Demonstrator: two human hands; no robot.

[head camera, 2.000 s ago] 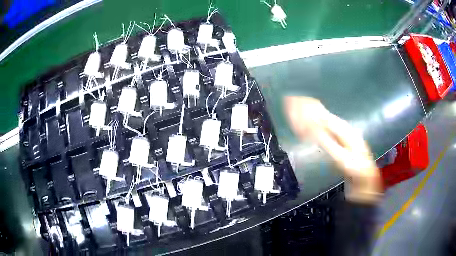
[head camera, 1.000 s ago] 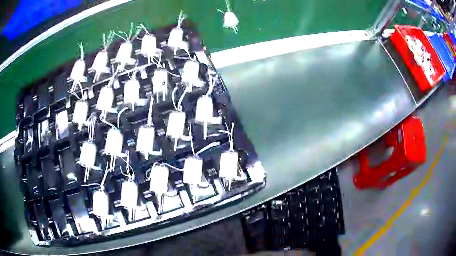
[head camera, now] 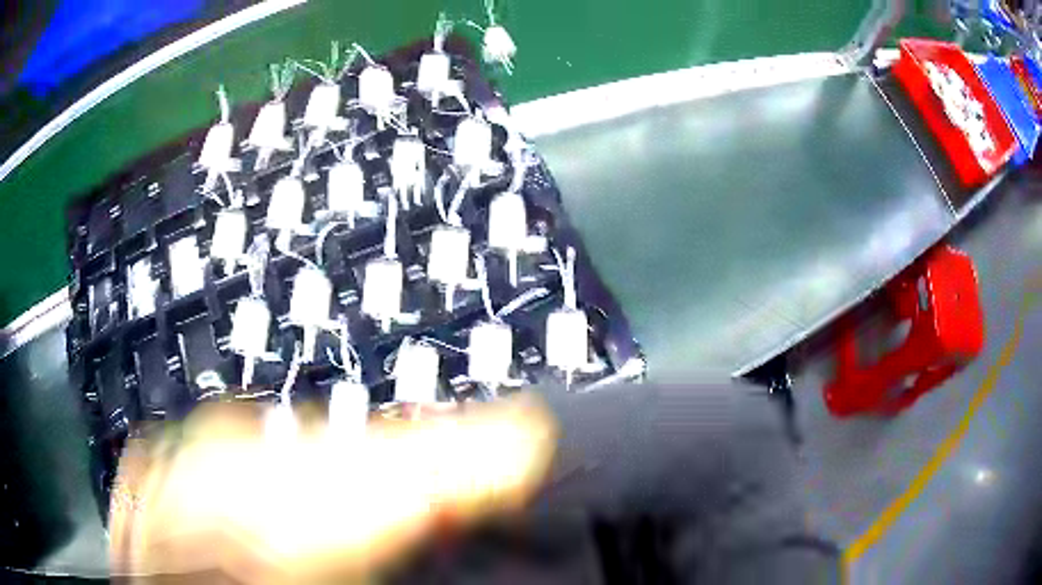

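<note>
A large black compartmented tray (head camera: 126, 389) lies on the bench, partly over the green belt. White block-shaped units with thin wires, such as this one (head camera: 384, 294), sit in rows in its middle and right pockets. Pockets on the left hold no wired units, and some show white glare. My right hand (head camera: 343, 486) is a large, bright blur over the tray's near edge, covering the lower part of the front row. Its dark sleeve comes in from the lower right. Its fingers and anything in them cannot be made out. My left hand is not in view.
One loose unit (head camera: 498, 43) lies on the green conveyor belt (head camera: 686, 32) just beyond the tray's far right corner. A pale rail (head camera: 686, 78) borders the belt. A red bin (head camera: 958, 112) stands at the right, with a red crate (head camera: 954, 309) on the floor below.
My right hand was at the right two seconds ago and out of view one second ago; it now covers the tray's near edge. The loose unit has moved left along the belt. The view has shifted slightly.
</note>
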